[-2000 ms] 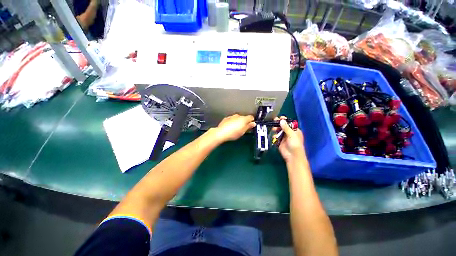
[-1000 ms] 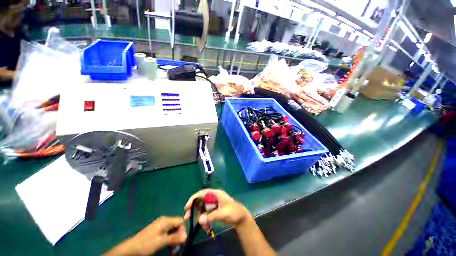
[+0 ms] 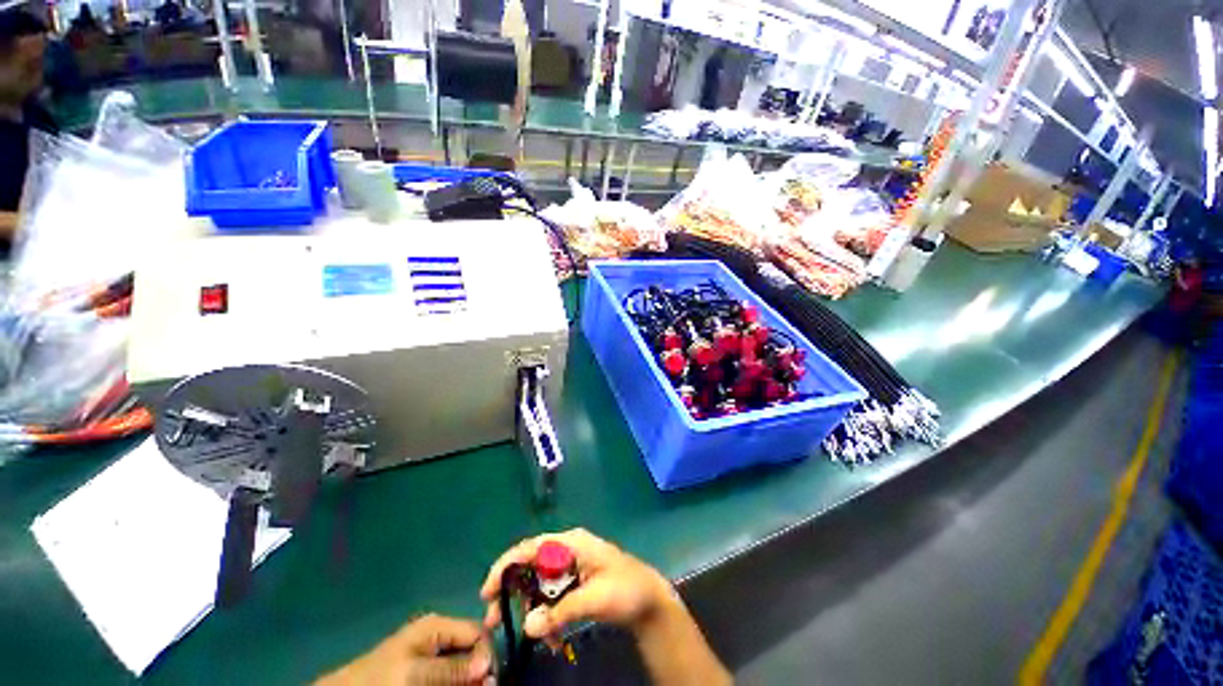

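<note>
A black cable assembly with a red-capped connector (image 3: 553,560) is held near the bench's front edge. My right hand (image 3: 597,590) grips the coiled cable, with the red cap up between thumb and fingers. A small yellow tip shows below the thumb. My left hand (image 3: 427,653) is just left of it, with closed fingertips at the black cable's lower left side; its lower part is cut off by the frame edge. Whether the left fingers pinch the cable or something thin is hard to tell.
The beige winding machine (image 3: 456,322) stands behind, with its grey disc (image 3: 268,416) and tying slot (image 3: 539,436). A blue bin (image 3: 731,442) of coiled cables is at right, beside a black cable bundle (image 3: 858,355). White paper (image 3: 121,550) lies left. A person is partly visible at far left.
Both hands moved from the tying slot to the bench's front edge with the cable. The head view swung up and right. Over the last second the hands shifted only slightly.
</note>
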